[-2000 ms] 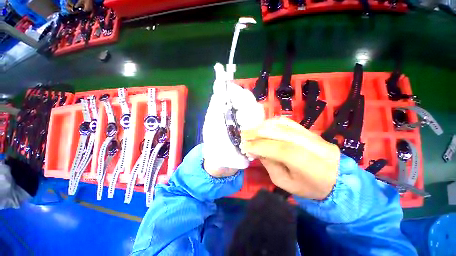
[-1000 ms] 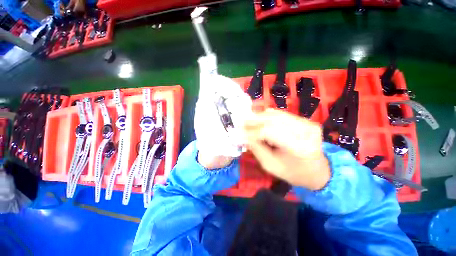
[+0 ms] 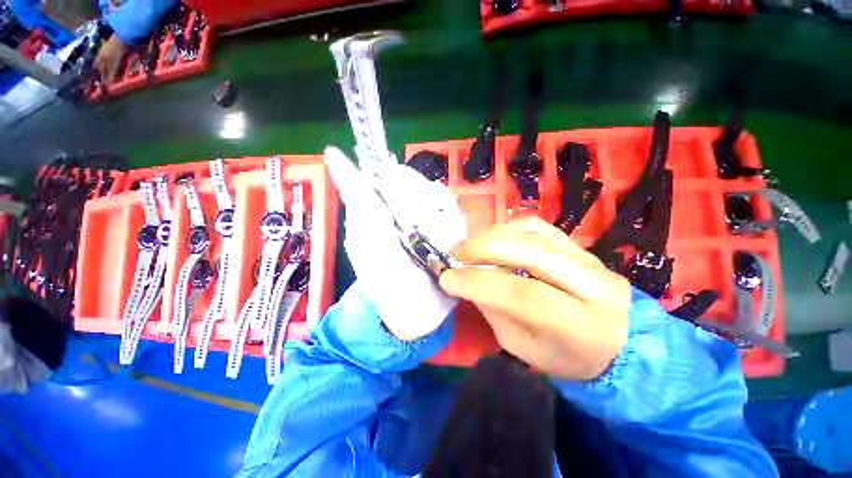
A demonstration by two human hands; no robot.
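Note:
My left hand (image 3: 397, 247), in a white glove, holds a watch with a light strap (image 3: 364, 107). The pale perforated band stands up from the glove and bends over at its top end. The dark watch head (image 3: 428, 254) is seen edge-on against the palm. My right hand (image 3: 542, 294), which looks bare, has thumb and fingertips at the lower edge of the watch head. Whether it pinches a small part or tool there is hidden. Both hands are above the left part of the red compartment tray (image 3: 689, 245).
A red tray of light-strapped watches (image 3: 98, 271) is at left, bands over its front edge. Dark watches (image 3: 70, 238) lie beyond it. Black-strap watches (image 3: 654, 219) fill pockets at right. A small labelled packet (image 3: 834, 266) lies far right. Another person's hand (image 3: 110, 58) is at upper left.
The watch and my gloved hand have moved left, and the band leans further left and shows more of its holes. My right fingertips remain at the watch head. Another person's hand has appeared at upper left.

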